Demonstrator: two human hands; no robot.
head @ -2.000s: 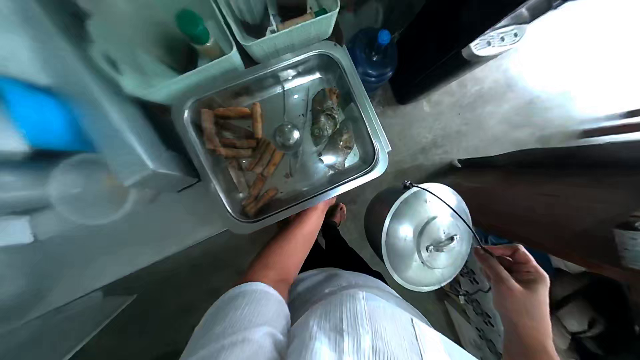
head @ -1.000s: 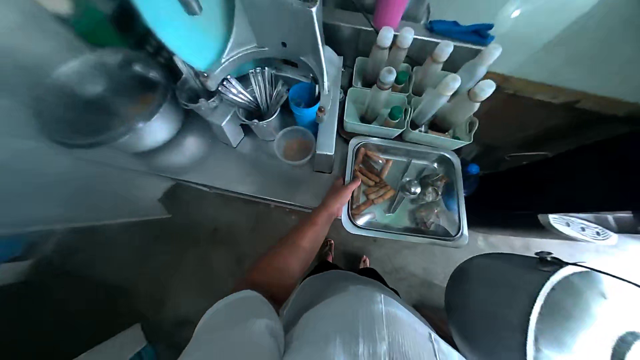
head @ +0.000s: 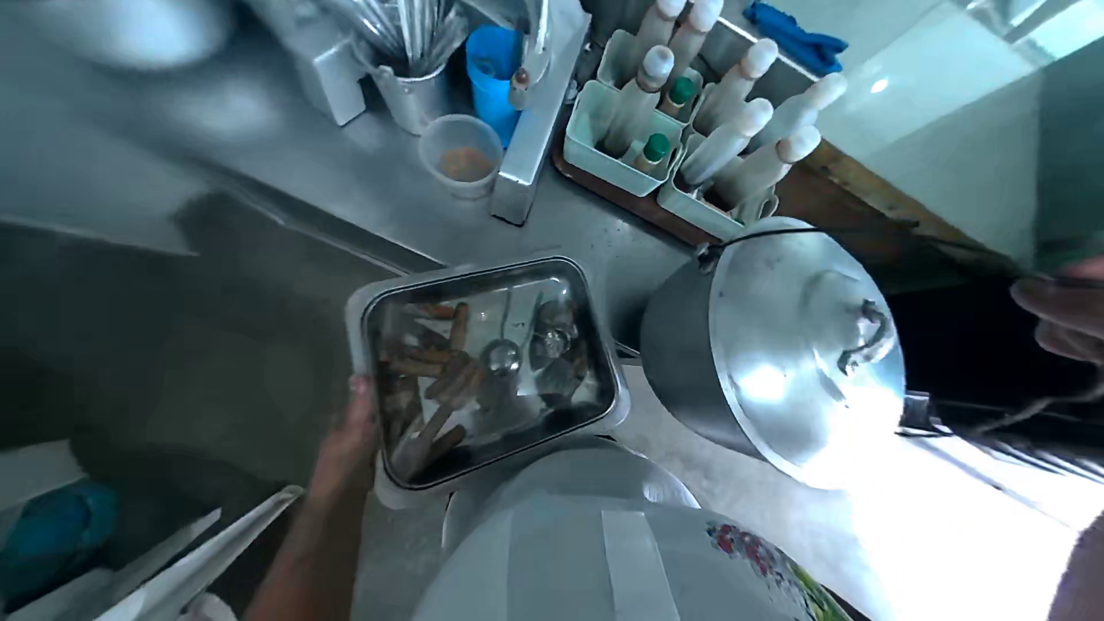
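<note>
My left hand (head: 349, 431) grips the left edge of a rectangular stainless steel tray (head: 611, 384). In the tray lie several brown fried rolls (head: 461, 379) on the left, a ladle (head: 501, 355) in the middle and small clear bags on the right. Right of the tray hangs a grey metal pot (head: 690, 354) with a shiny lid (head: 768, 328), tilted in view. My right hand (head: 1065, 310), blurred at the right edge, holds the pot's thin wire handle.
On the steel counter (head: 362, 198) stand a metal cup of cutlery (head: 414, 95), a blue cup (head: 493, 78), a clear plastic cup (head: 461, 155) and pale green caddies (head: 608, 164) with bottles. Blue cloth (head: 798, 39) lies behind. Floor (head: 216, 371) shows at left.
The pot has been lifted beside the counter, right of the tray. My left hand keeps hold of the tray, which has come away from the bottle caddies. The view has shifted.
</note>
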